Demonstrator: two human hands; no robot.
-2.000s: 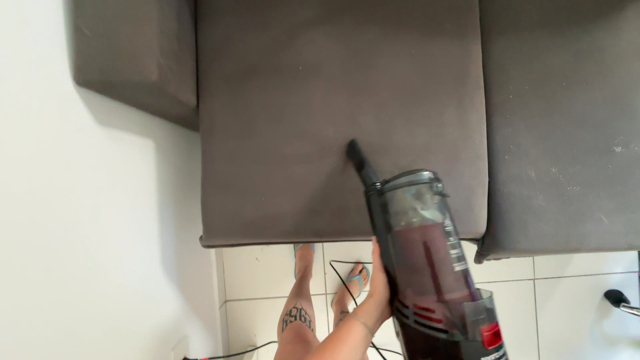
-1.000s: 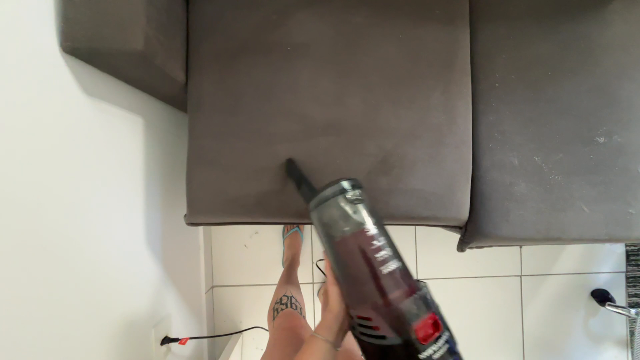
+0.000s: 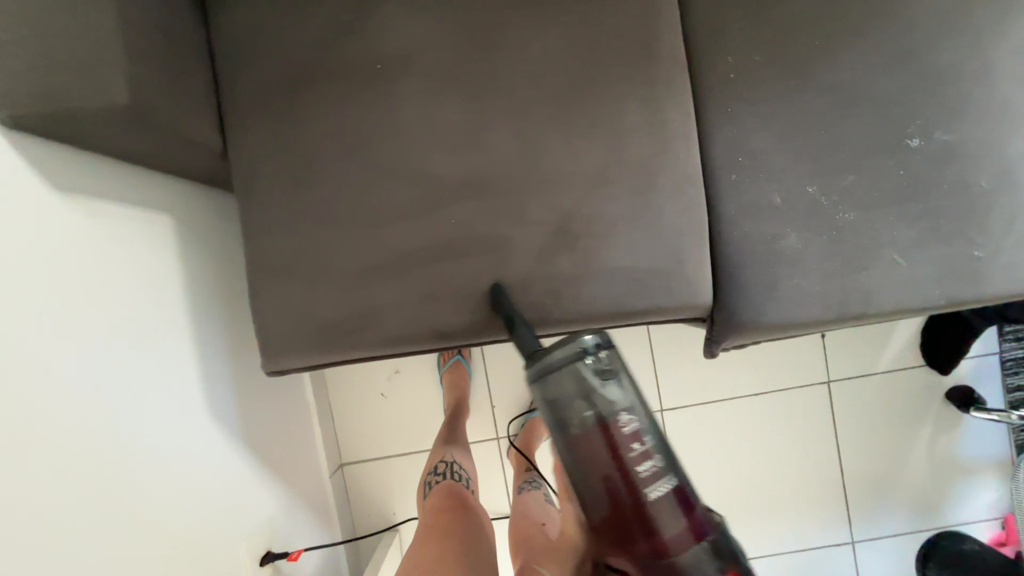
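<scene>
A handheld vacuum cleaner (image 3: pixel 632 456) with a clear dust container and a dark red inner part slants across the lower middle. Its narrow black nozzle (image 3: pixel 512 316) points up and left, its tip over the front part of a grey-brown sofa cushion (image 3: pixel 464 160). My left hand (image 3: pixel 570 520) grips the vacuum's left side, mostly hidden behind the body. My right hand is out of view, and the vacuum's rear end is cut off by the frame. Pale specks and crumbs (image 3: pixel 832 204) lie on the right sofa cushion (image 3: pixel 800 96).
A white wall (image 3: pixel 104 344) stands at the left. A black cord (image 3: pixel 360 534) runs from the wall, past my legs (image 3: pixel 452 512). Below the sofa is a white tiled floor (image 3: pixel 752 448). Several dark objects, one a black cap on a metal leg (image 3: pixel 966 398), are at the right.
Since one second ago, the nozzle has moved right along the left cushion and nearer its front edge. Between the two earlier frames it moved left. The view has shifted slightly.
</scene>
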